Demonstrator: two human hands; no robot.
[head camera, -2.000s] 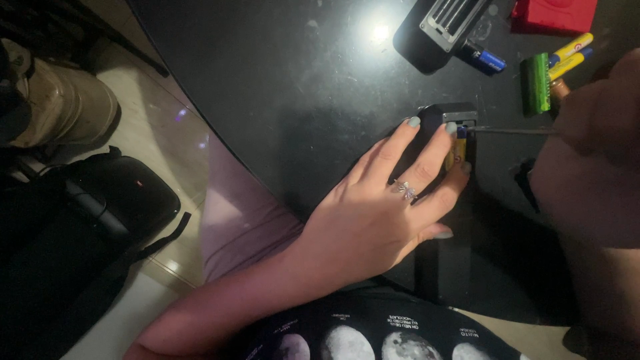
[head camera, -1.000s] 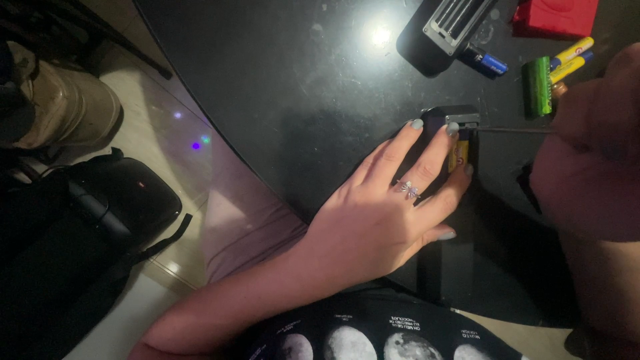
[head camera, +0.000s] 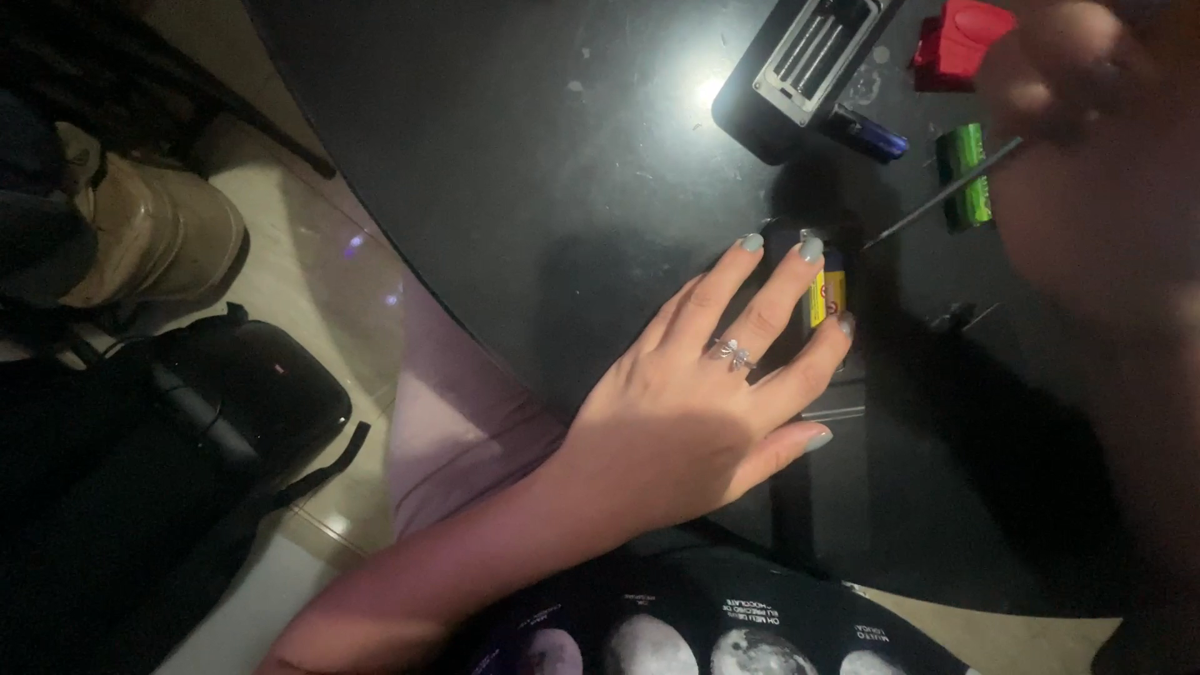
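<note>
My left hand (head camera: 694, 384), with a ring on one finger, lies palm down on the black table (head camera: 562, 216). Its fingertips press on a small dark device (head camera: 783, 230), mostly hidden under them. In that device a yellow and blue battery (head camera: 830, 291) shows between the fingers. My right hand (head camera: 1078, 122), blurred and dark at the upper right, holds a thin metal rod-like tool (head camera: 942, 192), perhaps a screwdriver. The tool's tip is in the air or over the table just right of the device, apart from it.
A black battery charger (head camera: 797, 75) with slots stands at the top, a blue battery (head camera: 870, 134) beside it. A red plastic object (head camera: 961, 42) and a green battery (head camera: 966, 176) lie at the right. A black bag (head camera: 272, 384) rests left, beyond the table edge.
My right hand has moved up, and the tool's tip has come away from the device, now slanting over the green battery. My left hand stays on the device.
</note>
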